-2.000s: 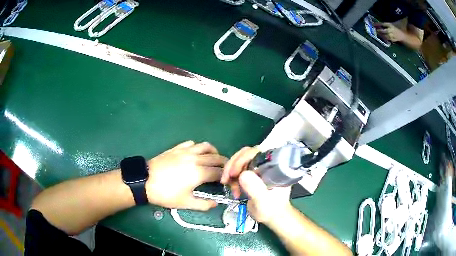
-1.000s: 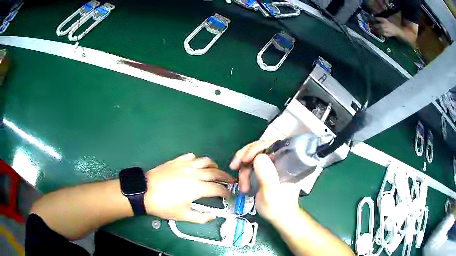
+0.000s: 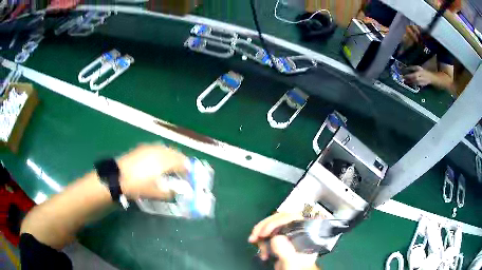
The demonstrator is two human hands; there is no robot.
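My left hand point(image 3: 150, 171), blurred, holds white loop-frame assemblies point(image 3: 198, 192) with blue inserts above the green worktop, left of centre. How many it holds cannot be told. My right hand point(image 3: 280, 240) is at the lower middle, closed around the electric screwdriver point(image 3: 309, 235), which lies tilted across the front of the screw feeder point(image 3: 327, 184). The screwdriver's tip is hidden or blurred. Several tiny specks lie on the worktop below my left hand.
A white metal rail point(image 3: 227, 154) crosses behind my hands. Loop units with blue inserts point(image 3: 220, 91) lie on the conveyor point(image 3: 169, 79). A parts box point(image 3: 24, 118) is at far left. Bare loop frames point(image 3: 436, 245) are piled lower right. A slanting post point(image 3: 423, 142) stands right. A person works opposite.
My left hand has lifted the assemblies and moved up and left with them. My right hand and the screwdriver have moved down, away from the assemblies. The view has tilted upward, showing more of the line.
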